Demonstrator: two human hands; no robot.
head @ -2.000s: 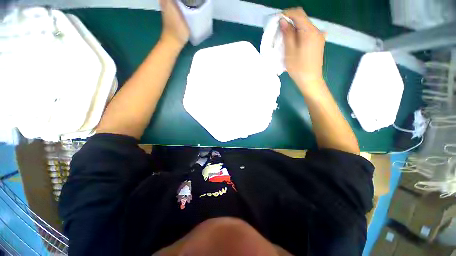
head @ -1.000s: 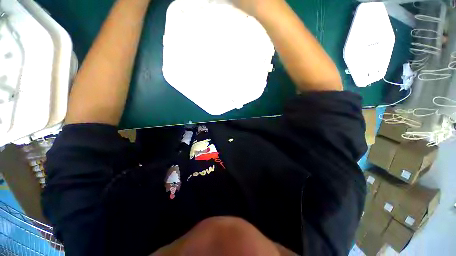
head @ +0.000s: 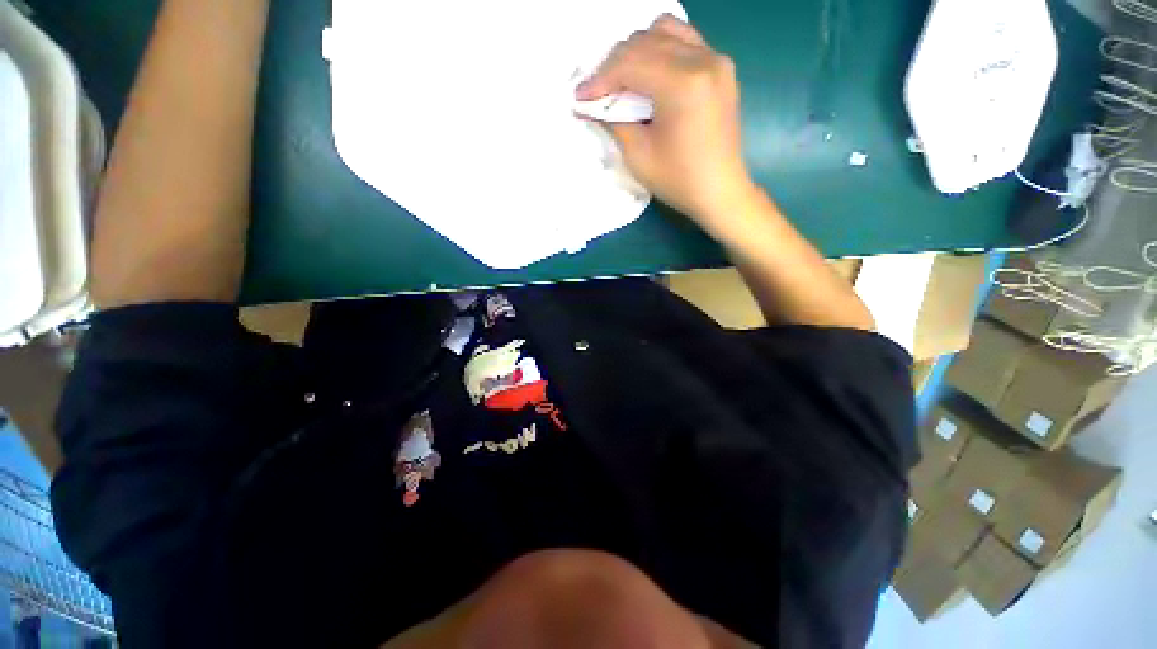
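A white hexagonal housing (head: 470,127) lies on the green mat in front of me, overexposed and cut off by the top edge. My right hand (head: 666,108) is on its right part, fingers closed on a white wiping cloth (head: 615,107) pressed against the housing's surface. Most of the cloth is hidden by the hand or blends into the white. My left forearm reaches up past the top edge at the left; my left hand is out of the picture.
Stacked white housings (head: 38,178) stand at the left bench edge. A white hexagonal unit (head: 980,89) with a thin cable lies at the right. Coiled white cables (head: 1123,304) hang at far right. Brown cartons (head: 1002,494) are on the floor; a wire basket (head: 51,545) is lower left.
The view has shifted, and the bottle seen earlier in my left hand is out of the picture. My right hand with the cloth has moved from beside the housing onto it.
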